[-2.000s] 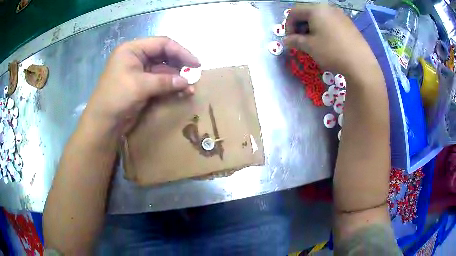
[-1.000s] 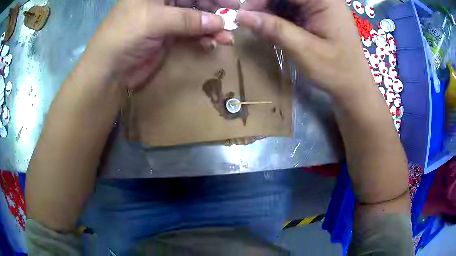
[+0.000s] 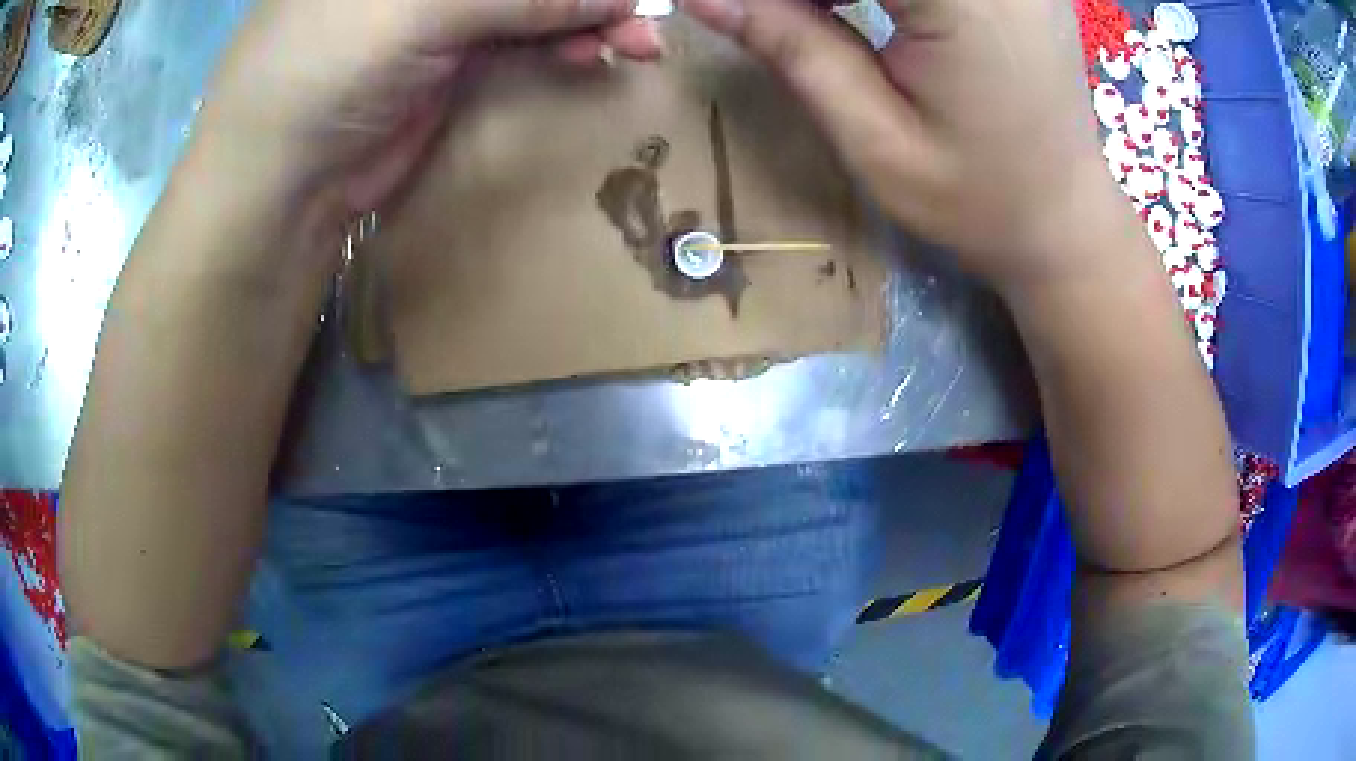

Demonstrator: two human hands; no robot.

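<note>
A white disc (image 3: 653, 8) shows at the top edge, between the fingertips of both hands; most of it is cut off by the picture's edge. My left hand (image 3: 402, 75) pinches it from the left, with its upper part cut off. My right hand (image 3: 922, 119) has its thumb at the disc's right side, its other fingers partly out of the picture. Below them, a small glue cup (image 3: 696, 254) stands on the brown cardboard pad (image 3: 521, 298). A thin pale stick (image 3: 781, 245) rests across the cup, pointing right. Dark stains surround the cup.
White discs with red marks (image 3: 1157, 149) lie in a pile at the right, with small red parts (image 3: 1103, 27) above them. A lavender-blue tray (image 3: 1264, 223) stands beyond. A few white discs lie at the left edge. Blue tubs sit below the bench.
My right hand has come from the red parts at the right to meet my left hand at the disc. The view has since tipped down, so both hands and disc sit higher in the picture.
</note>
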